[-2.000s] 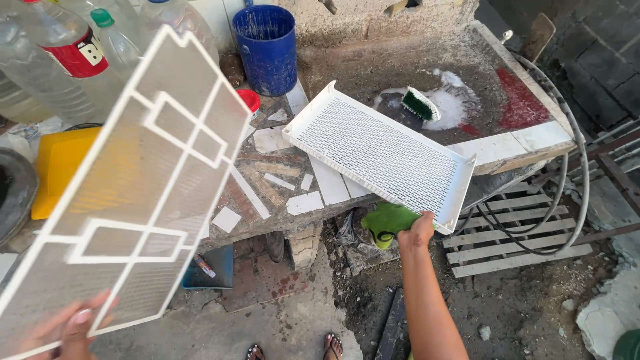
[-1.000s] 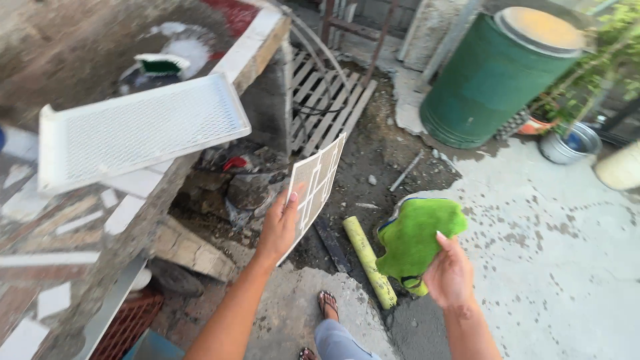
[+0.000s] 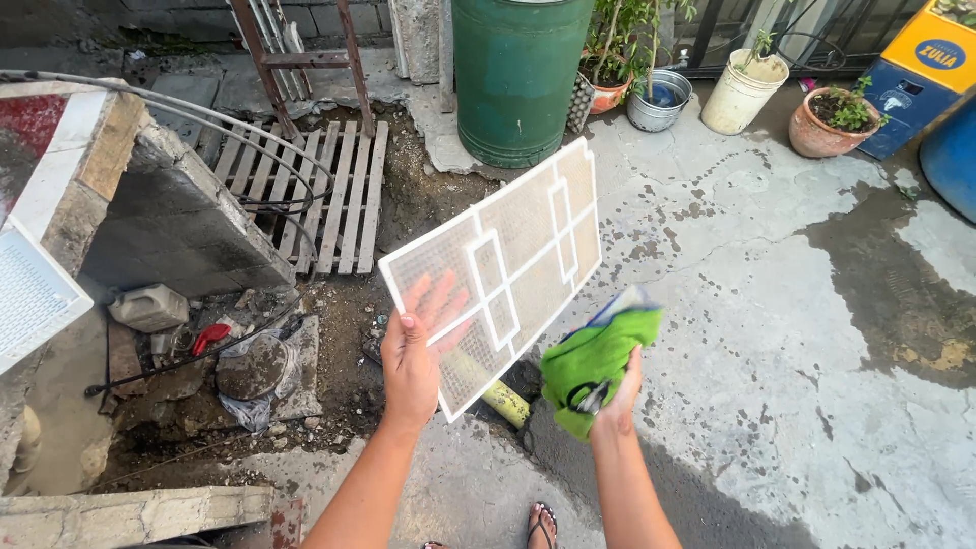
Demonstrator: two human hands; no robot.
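Note:
My left hand [image 3: 415, 358] grips the lower left edge of a white-framed mesh filter panel [image 3: 526, 252], thumb on the front and fingers showing through the mesh from behind. The panel is tilted in mid-air in front of me. To its right, my right hand [image 3: 621, 393] holds a bunched green cloth [image 3: 591, 358] with a dark printed mark and a blurred blue-and-white edge. The cloth is close to the panel's lower right side; whether they touch I cannot tell. At the far left, part of a white perforated tray [image 3: 34, 293] rests on the concrete counter.
A concrete counter [image 3: 95, 164] stands at left beside a wooden pallet [image 3: 347, 198] crossed by hoses. Behind are a green drum [image 3: 518, 84], a metal bucket [image 3: 659, 99] and potted plants. A yellow pipe [image 3: 505, 402], rubble and a plastic jug [image 3: 150, 307] lie on uneven ground.
The green cloth, on the counter's edge under my right hand two seconds ago, is now held up beside the panel. The white tray is no longer in my right hand. The view has swung right.

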